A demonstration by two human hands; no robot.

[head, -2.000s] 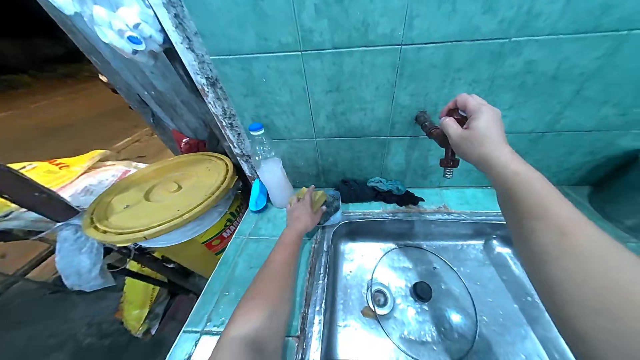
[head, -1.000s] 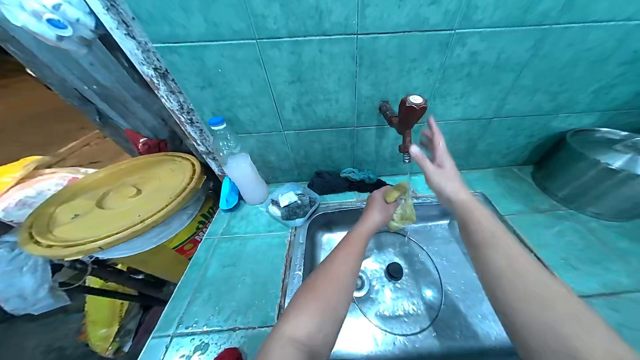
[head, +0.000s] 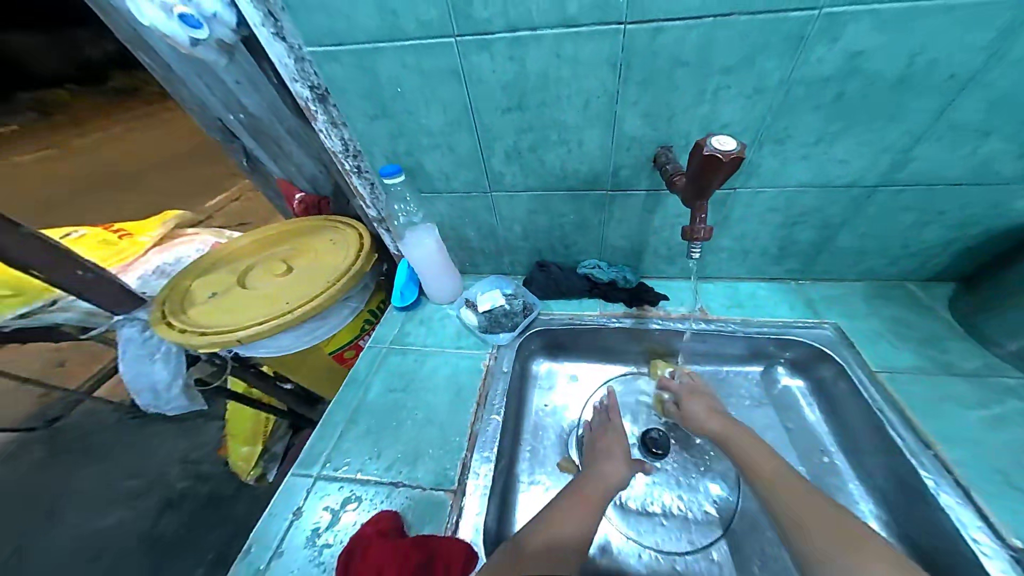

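A round glass lid [head: 680,512] with a black knob [head: 654,443] lies in the steel sink [head: 808,448]. My left hand [head: 608,448] rests with fingers spread on the lid's left part, holding nothing. Between the fingers of my right hand [head: 692,404] is a yellow sponge [head: 661,384], at the lid's upper edge. Water runs from the brown tap [head: 704,184] down toward that hand. A small piece of something brown [head: 567,466] lies by the lid's left edge.
On the tiled ledge stand a plastic bottle [head: 430,256], a blue scoop [head: 406,285], a plastic bowl [head: 498,310] with dark scouring material and dark cloths [head: 568,282]. A red cloth [head: 404,550] lies front left. A lidded yellow bucket [head: 268,276] stands left; a metal pot [head: 992,296] is at right.
My right hand has left the tap area and now has the sponge, which my left hand held before. Both hands have come down to the glass lid. Water now plainly flows.
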